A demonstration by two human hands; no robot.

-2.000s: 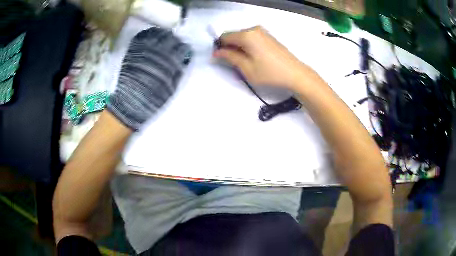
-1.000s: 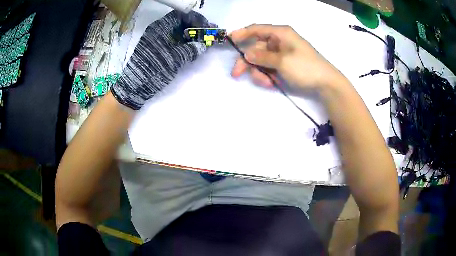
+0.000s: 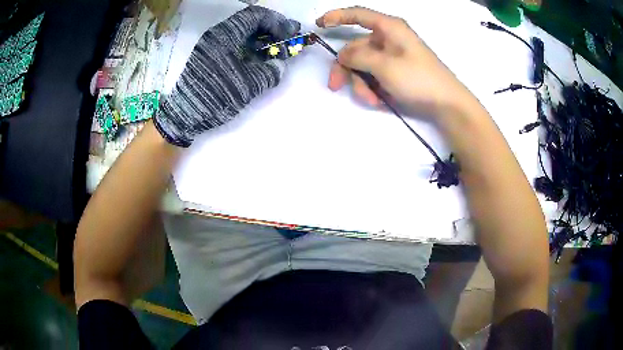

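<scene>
My left hand [image 3: 229, 75], in a grey-black knitted glove, holds a small circuit board [image 3: 285, 47] with yellow and blue parts, edge towards me, over the upper part of the white paper. My right hand [image 3: 393, 65] is bare and holds the thin black DC cable [image 3: 410, 128] between thumb and fingers, its index finger stretched out above. The cable's thin end meets the right end of the board; whether it is joined there I cannot tell. The cable runs down right to its tied bundle [image 3: 445, 171] on the paper, beside my right forearm.
White paper [image 3: 307, 157] covers the work surface. Loose green boards [image 3: 140, 107] lie left of my gloved wrist. More green boards [image 3: 17, 65] sit on a black surface at far left. A tangled black cable pile [image 3: 587, 143] lies at right, plugs pointing towards my right arm.
Since two seconds ago, my right hand has brought the cable end to the board and the bundle has slid right. Over the last second the index finger has lifted and stretched left; the board has tilted.
</scene>
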